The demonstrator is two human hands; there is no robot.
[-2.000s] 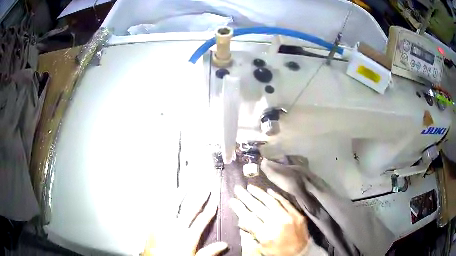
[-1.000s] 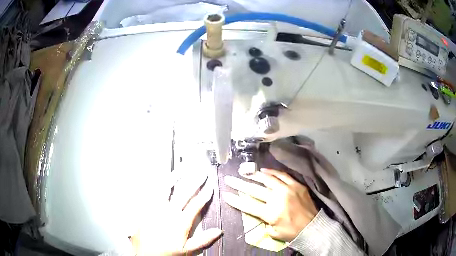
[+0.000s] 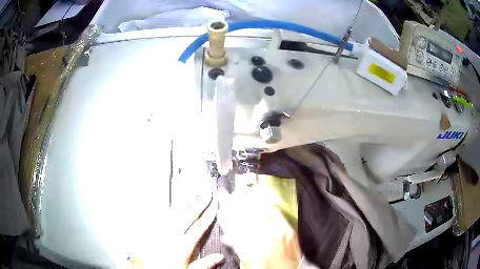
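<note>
Dark purple-brown cloth (image 3: pixel 316 210) lies at the needle area and spreads right, with taupe cloth (image 3: pixel 363 210) along its right side. A yellow-green patch (image 3: pixel 286 192) shows on the dark cloth, partly washed out by glare. My left hand (image 3: pixel 184 239) lies left of the seam line, thumb and fingers apart, at the dark strip (image 3: pixel 211 244). My right hand (image 3: pixel 266 239) is over the cloth below the presser foot (image 3: pixel 245 162), blurred and overexposed; its fingers and grip are unclear. Glare hides the needle point.
The white machine head (image 3: pixel 337 121) stands behind and right of the hands. A blue hose (image 3: pixel 279 25), cream fitting (image 3: pixel 217 44), white carton (image 3: pixel 379 73) and control box (image 3: pixel 434 55) are behind. Grey cloth (image 3: pixel 13 147) hangs at far left beside a plastic-covered table edge (image 3: pixel 45 142).
My right hand has moved down and slightly left, its sleeve leaving view. More dark cloth and the yellow-green patch are uncovered at right. My left hand remains beside the seam line.
</note>
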